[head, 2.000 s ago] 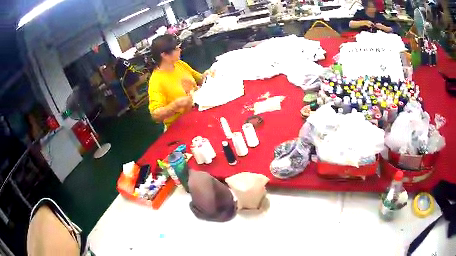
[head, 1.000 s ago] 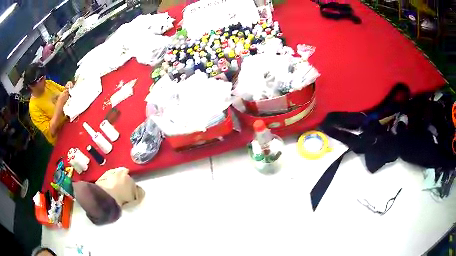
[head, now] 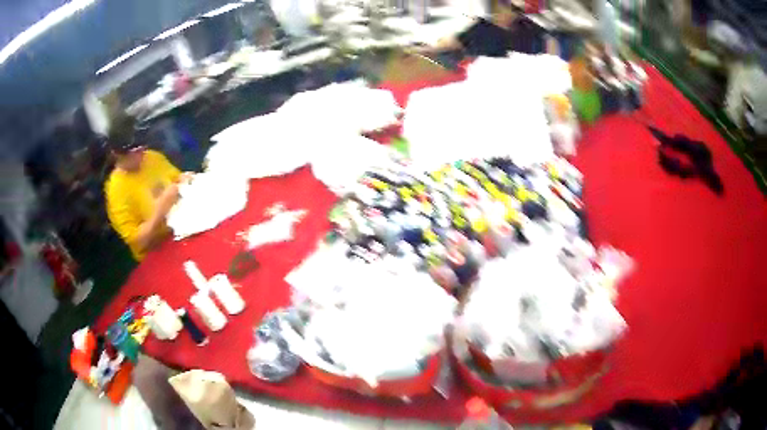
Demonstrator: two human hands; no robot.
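Neither of my hands is in the picture. The frame is blurred. Nearest in front of me is the white table, showing only as a strip at the bottom edge. A brown cloth-covered lump and a beige one stand at its left. The red cap of a bottle shows at the bottom edge; the rest is cut off. Dark fabric lies at the bottom right, cut off by the edge. Two red boxes topped with clear plastic bags stand on the red table.
A dense cluster of thread spools lies behind the boxes. Thread cones and an orange tray are at the left. A person in yellow handles white garments. Another person in dark clothing is at the back. A dark item lies right.
The view has swung right and then tilted upward. The tape roll has left the picture, the bottle and dark fabric have slid to the bottom edge, and the person at the back shows again.
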